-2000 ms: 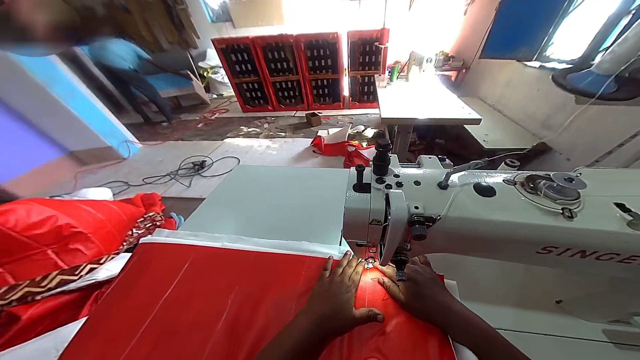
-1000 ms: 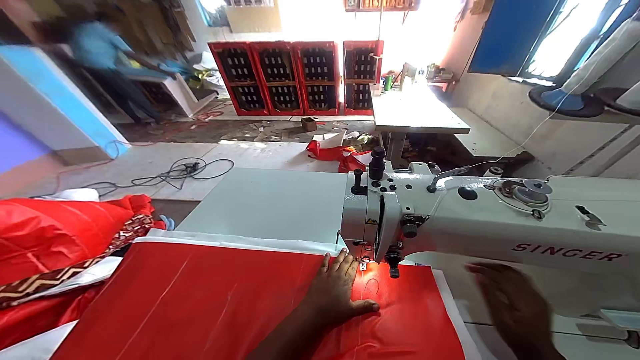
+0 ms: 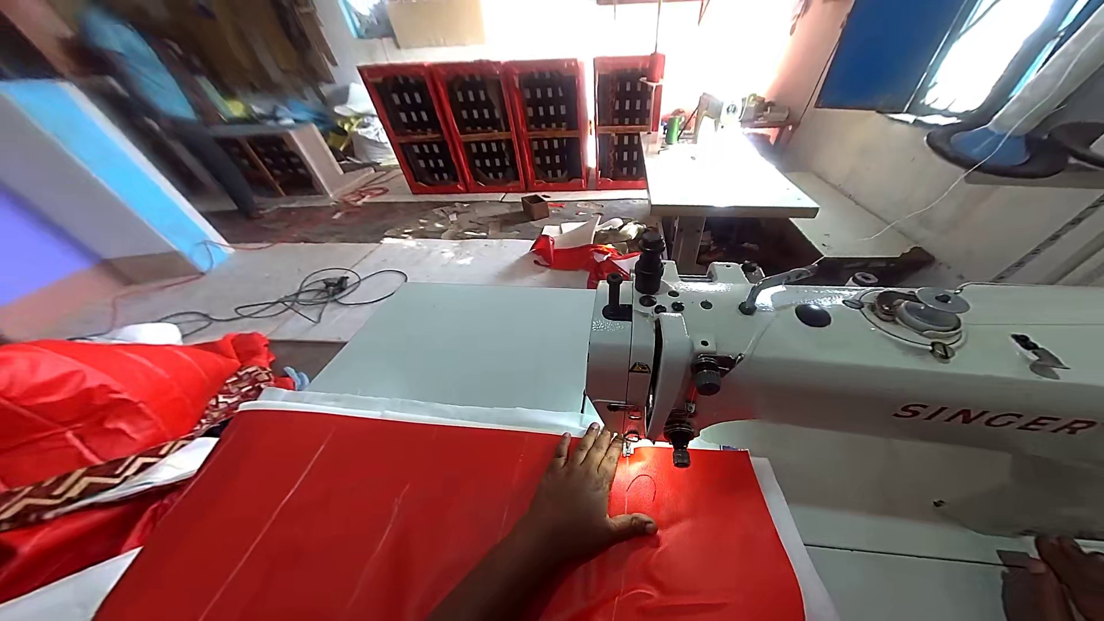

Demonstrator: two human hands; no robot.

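Observation:
A red sheet of smooth material (image 3: 345,509) with a white layer under it lies across the bed of a Singer sewing machine (image 3: 862,354). My left hand (image 3: 582,504) rests flat on the red sheet, fingers spread, just left of the lit presser foot (image 3: 629,447). Chalk-like lines run over the red surface. At the lower right edge of the view, my right hand (image 3: 1065,578) is over the machine table, away from the sheet and partly cut off; whether it holds anything does not show.
Red fabric with a patterned band (image 3: 112,414) is heaped at the left. Black cable (image 3: 328,289) lies coiled on the floor. Red-framed panels (image 3: 479,129) stand at the back beside a white table (image 3: 733,185). A person in blue (image 3: 147,69) is at the far left.
My right hand was on the red sheet beside the presser foot, then lifted away, and has moved to the lower right edge. My left hand stays on the sheet.

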